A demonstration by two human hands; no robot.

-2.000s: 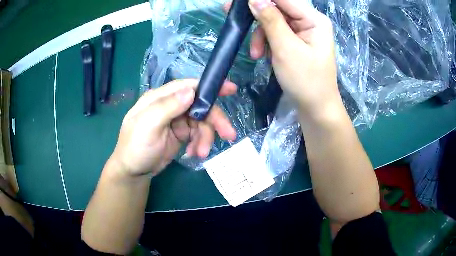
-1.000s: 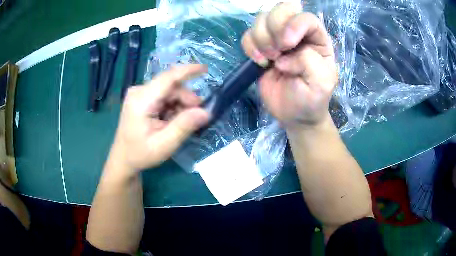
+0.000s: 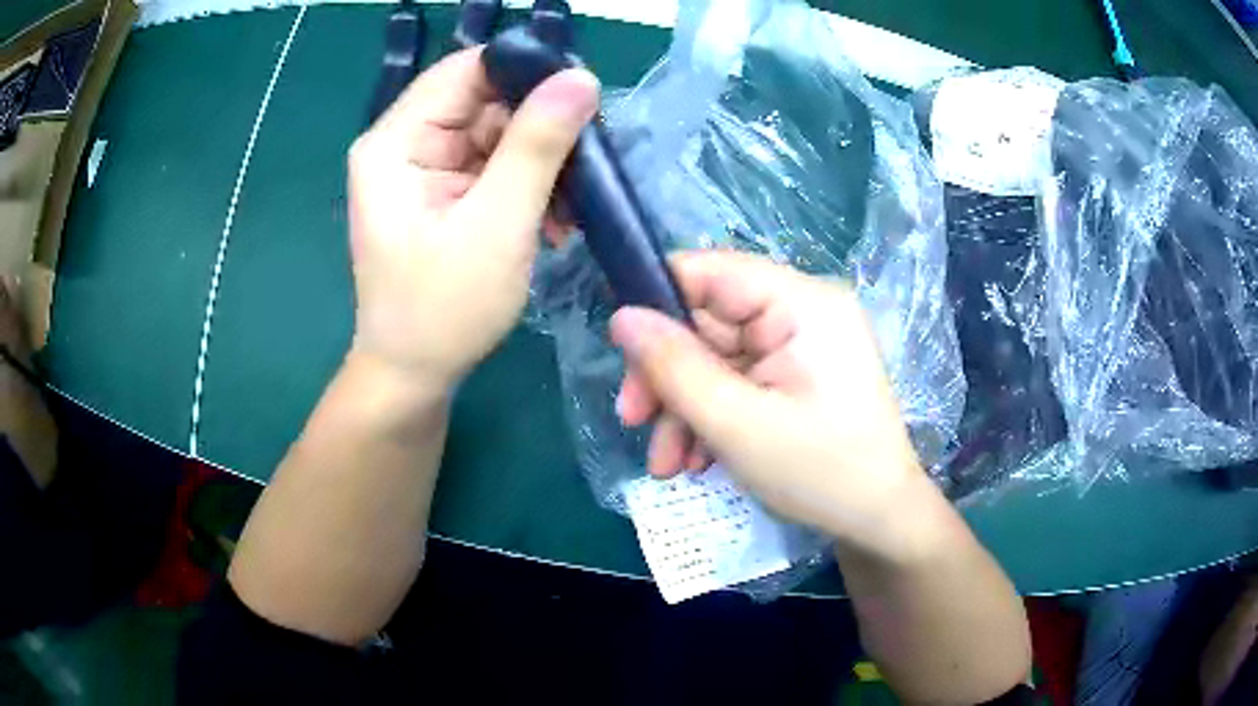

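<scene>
A black handle shell [image 3: 617, 221] is held up between both hands, tilted, its wide bent end at the upper left. My left hand [image 3: 462, 207] grips the wide end with thumb and fingers. My right hand [image 3: 752, 372] grips the narrow lower end. Three more black handle shells [image 3: 476, 19] lie on the green bench behind my left hand, partly hidden and cut by the top edge. A clear plastic bag [image 3: 773, 166] lies behind my hands. A white paper label [image 3: 711, 535] lies at its near side, partly under my right hand.
Another clear bag [image 3: 1117, 276] with black parts lies at right, with a white piece [image 3: 996, 131] on it. A cardboard tray [image 3: 69, 166] with dark parts stands at the left edge, near another person's arm [image 3: 25, 400]. A white strip [image 3: 883, 53] edges the bench's far side.
The view has shifted, so the bench things appear elsewhere. The handle shell has been turned; its wide end is now in my left hand and its narrow end in my right.
</scene>
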